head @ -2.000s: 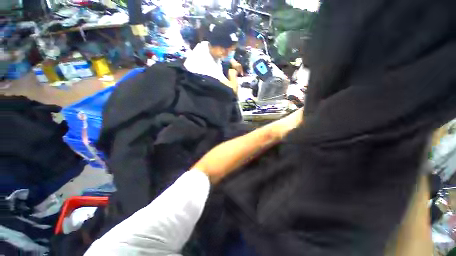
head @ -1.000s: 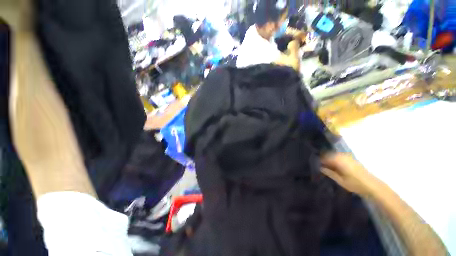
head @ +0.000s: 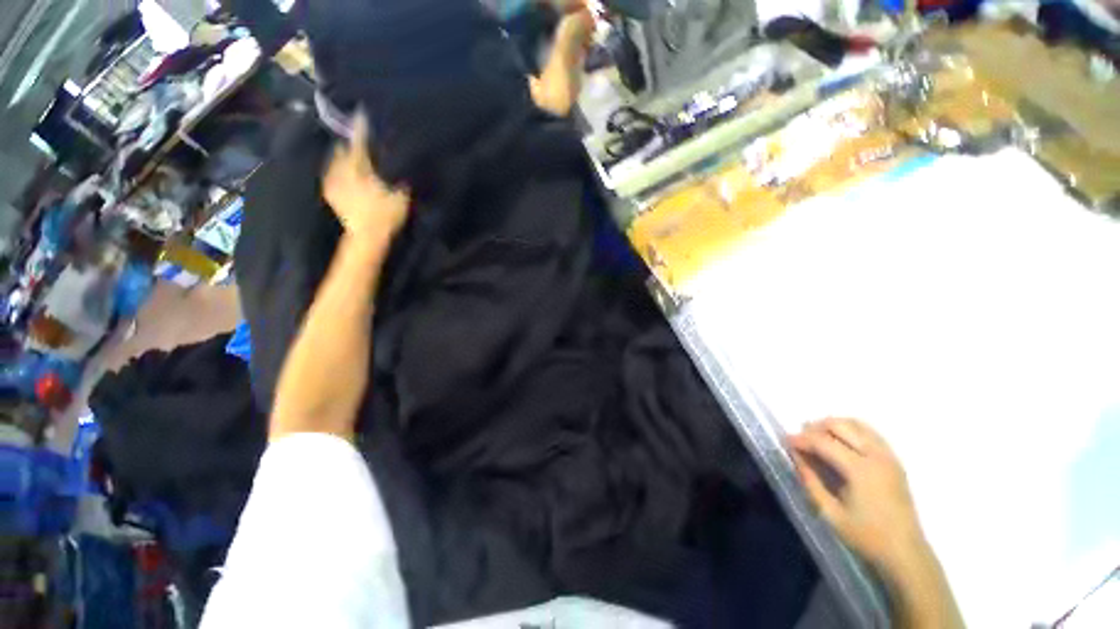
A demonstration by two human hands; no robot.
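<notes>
A large heap of black garments [head: 504, 356] fills the middle, from the wearer's lap up to the top edge. My left hand [head: 362, 197] is at its upper left, blurred, with the thumb apart and the fingers at a cloth edge beside a small pale strip. It appears to hold the black garment there. My right hand [head: 860, 485] is at the edge of the white table [head: 933, 320], fingers loosely curved, with nothing seen in it.
A ruler-marked strip [head: 737, 399] runs along the table's edge. A clear-covered tan surface [head: 737, 203] lies beyond. Another person's hand [head: 565, 62] shows at the top. More black cloth [head: 184, 418] is heaped at the left, near a bit of blue [head: 240, 342].
The view has swung right and down. My left hand has brought the raised black cloth over onto the central heap. My right hand has left the heap for the table edge.
</notes>
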